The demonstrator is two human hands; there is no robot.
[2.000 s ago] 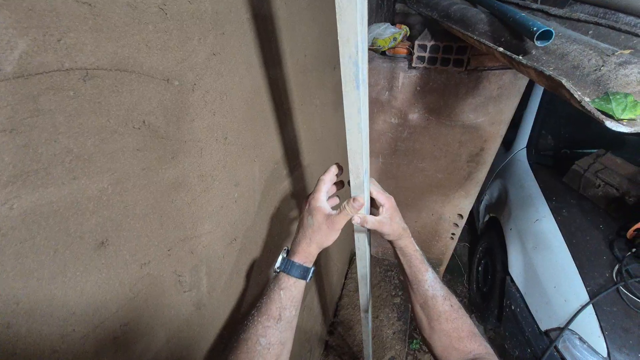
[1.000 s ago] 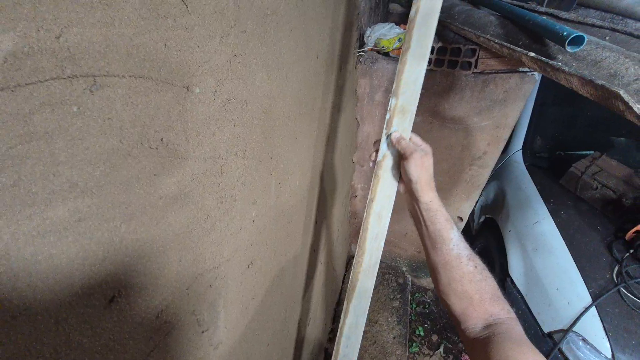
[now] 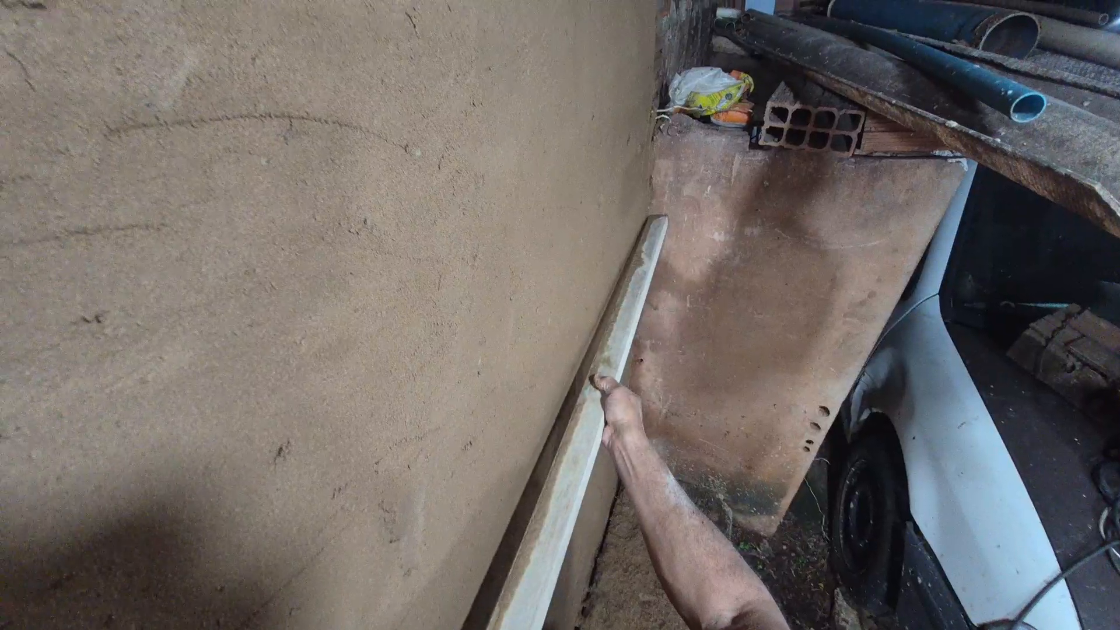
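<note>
My right hand [image 3: 619, 409] grips a long, pale straightedge bar [image 3: 573, 455] around its middle, thumb on the near face and fingers hidden behind it. The bar slants from the bottom centre up to the corner, close along the brown plastered wall [image 3: 332, 289]; whether its edge touches the plaster I cannot tell. Smears of mortar run along the bar. Faint curved scratches mark the wall's upper left. My left hand is out of view.
A low rendered wall [image 3: 779, 262] closes the far end, with a hollow clay brick [image 3: 809, 128] and a plastic bag [image 3: 707, 89] on top. At right are a white car [image 3: 980, 472], a wooden board [image 3: 919, 105] and a blue pipe [image 3: 949, 72] overhead.
The bar has tipped from nearly upright to a low slant along the wall, with my right hand still on it. My left hand, on the bar two seconds ago, has left the view.
</note>
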